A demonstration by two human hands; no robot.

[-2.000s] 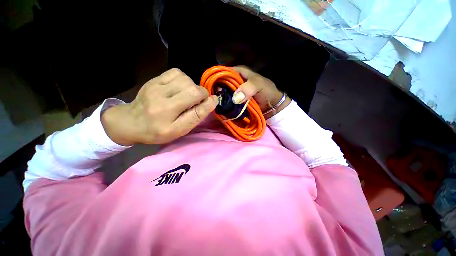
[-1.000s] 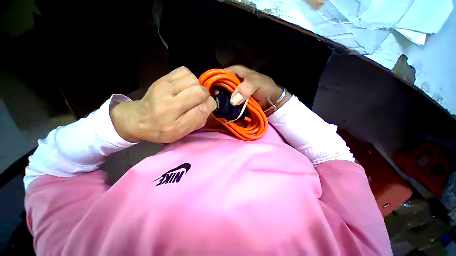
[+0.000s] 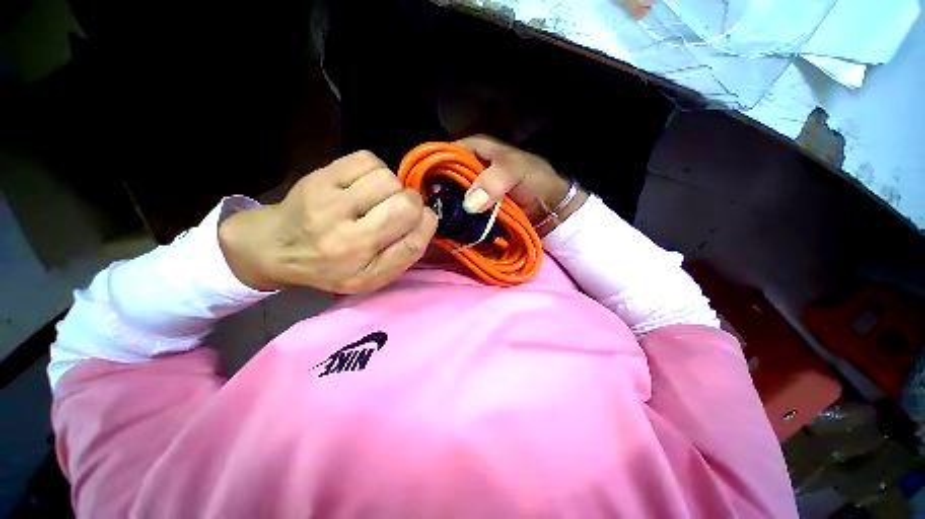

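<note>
An orange extension cord (image 3: pixel 514 248) is coiled in an oval above my lap, with a black connector (image 3: pixel 453 218) at its middle. A thin pale tie (image 3: pixel 493 225) crosses around the coil. My right hand (image 3: pixel 522 180) holds the coil from its upper right side, its thumb pressed on the black part. My left hand (image 3: pixel 350 223) is at the coil's left side, its fingers closed in a pinch at a small pale piece, seemingly the tie's end, beside the connector. The fingertips hide most of that piece.
A worn white bench top (image 3: pixel 700 51) with a chipped edge runs across the upper right, with thin white sheets (image 3: pixel 862 35) and clear film on it. Red plastic stools (image 3: pixel 786 375) stand at the right. The area beyond my hands is dark.
My left hand has turned slightly and shifted a little at the tie, still pinching. The coil has moved slightly left in view and stays in my right hand.
</note>
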